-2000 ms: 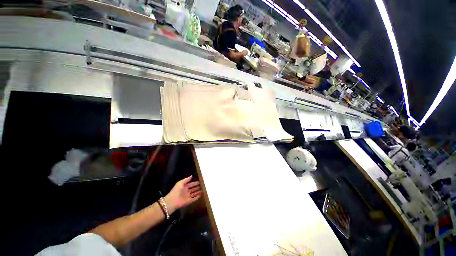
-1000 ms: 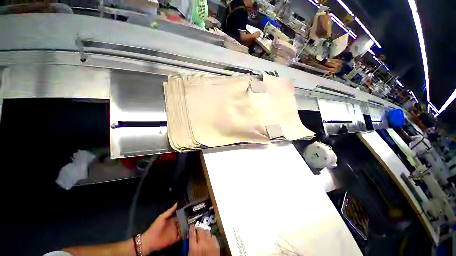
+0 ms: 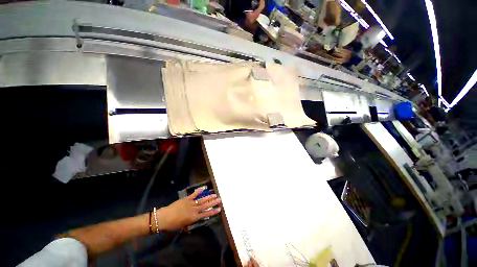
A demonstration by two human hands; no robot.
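Note:
My left hand (image 3: 193,209) reaches in from the lower left, palm down with fingers apart, over a small open drawer or tray (image 3: 201,224) beside the white table's left edge. A small blue item (image 3: 204,195) shows by its fingers; whether they touch it is unclear. A skin-coloured sliver, apparently my right hand (image 3: 251,262), shows at the bottom edge over the white table (image 3: 267,187); it is cut off, so its grip is hidden. A stack of beige panels (image 3: 219,99) lies beyond the table, with two small greyish patches on top.
A white sewing machine part (image 3: 321,145) stands right of the table. A metal plate (image 3: 137,125) lies left of the stack. White cloth or plastic (image 3: 73,162) lies on a low shelf at left. Yellow-green marks (image 3: 321,257) show at the table's bottom. A person's arm (image 3: 254,13) is at the top.
My left hand has moved slightly right and up, now palm down over the drawer. The other hand has left the drawer; the dark box with white items is no longer visible.

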